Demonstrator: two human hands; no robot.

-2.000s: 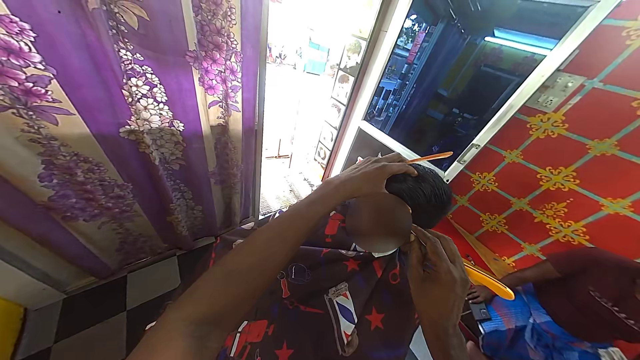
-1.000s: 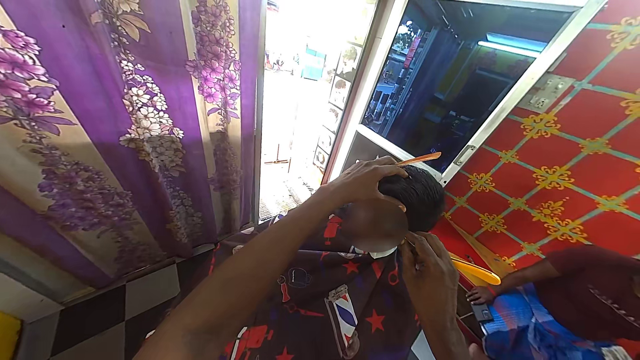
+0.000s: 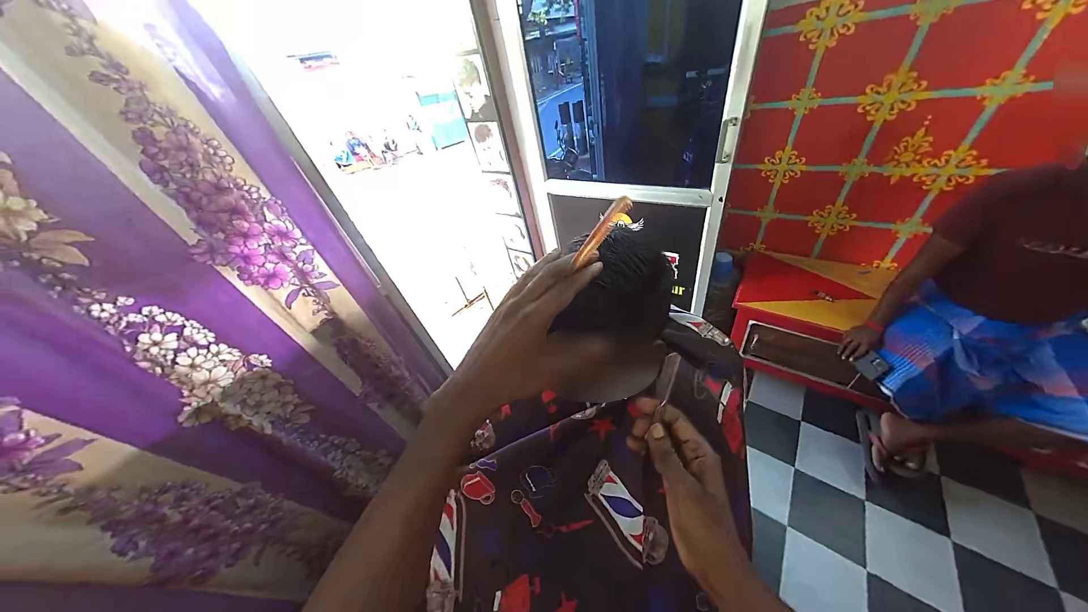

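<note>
My left hand (image 3: 548,297) rests on the side of a seated person's head, with an orange comb (image 3: 605,229) held between its fingers and pointing up over the dark hair (image 3: 629,272). Just below the head on the right, my right hand (image 3: 680,446) grips a slim razor (image 3: 669,382) by its lower end, its upper part near the person's ear and jaw. A dark barber's cape (image 3: 578,493) printed with red stars and striped poles covers the person's body.
At the right sits another person (image 3: 1011,255) in a dark shirt, holding a phone (image 3: 871,365), beside a red and yellow bench (image 3: 799,293). A purple floral curtain (image 3: 212,340) hangs at the left. Behind the head stands a glazed door (image 3: 629,194) next to a bright doorway.
The view has turned to the right. My right hand now shows lower beneath the jaw, with the razor's upper part visible; the orange handle behind it no longer shows. The comb stands steeper.
</note>
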